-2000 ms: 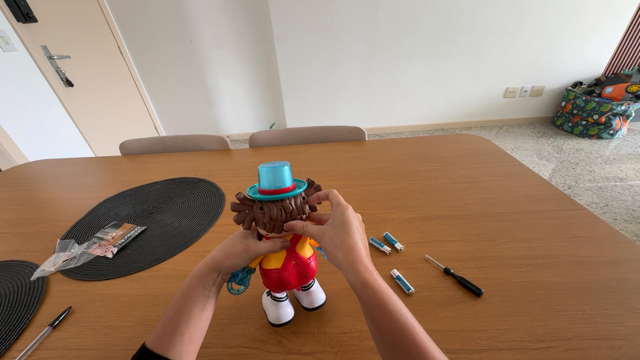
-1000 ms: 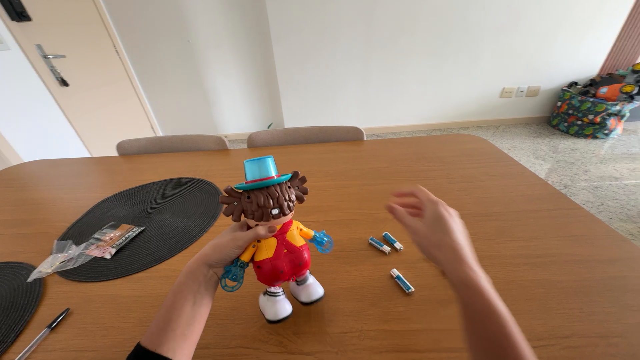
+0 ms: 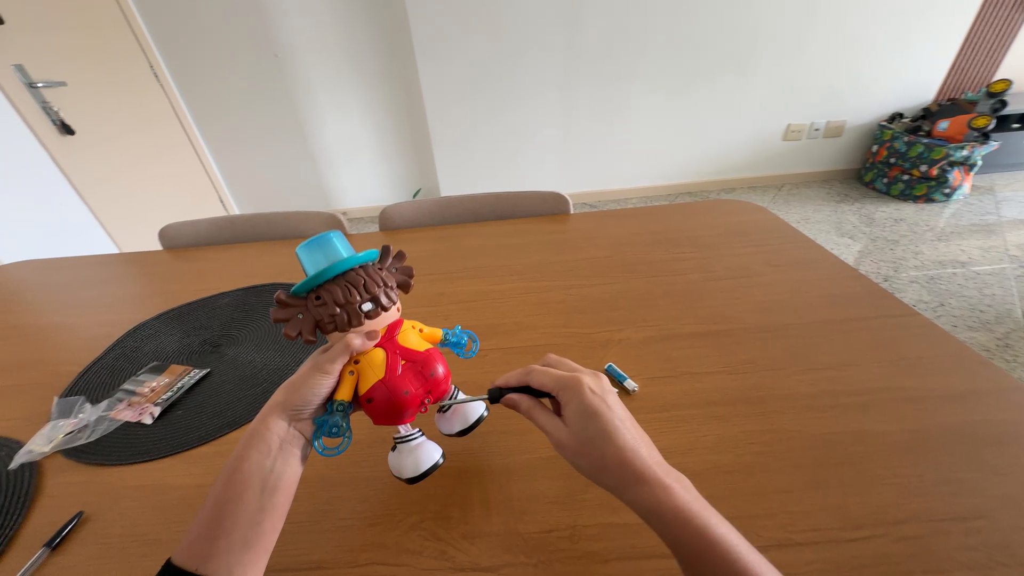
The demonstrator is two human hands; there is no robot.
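My left hand (image 3: 320, 372) grips a plastic doll (image 3: 404, 372) around the neck and upper side. The doll has a teal hat, brown moulded hair, a red and yellow outfit, blue transparent hands and white shoes; its back faces me and it tilts to the left. In my right hand (image 3: 564, 396) is a screwdriver (image 3: 516, 394) with a black handle. Its metal shaft points left at the lower back of the doll; whether the tip touches is hard to tell. One battery (image 3: 622, 378) lies just beyond my right hand, which may hide others.
Left of the doll, a clear plastic packet (image 3: 104, 412) with a printed card lies on a round black placemat (image 3: 232, 336). A pen (image 3: 52, 540) is at the near left. Two chairs (image 3: 476, 210) stand behind the wooden table (image 3: 680, 264).
My right hand has left the doll and now holds the screwdriver, which lay at the table's right two seconds ago. The doll is now tilted and lifted in my left hand.
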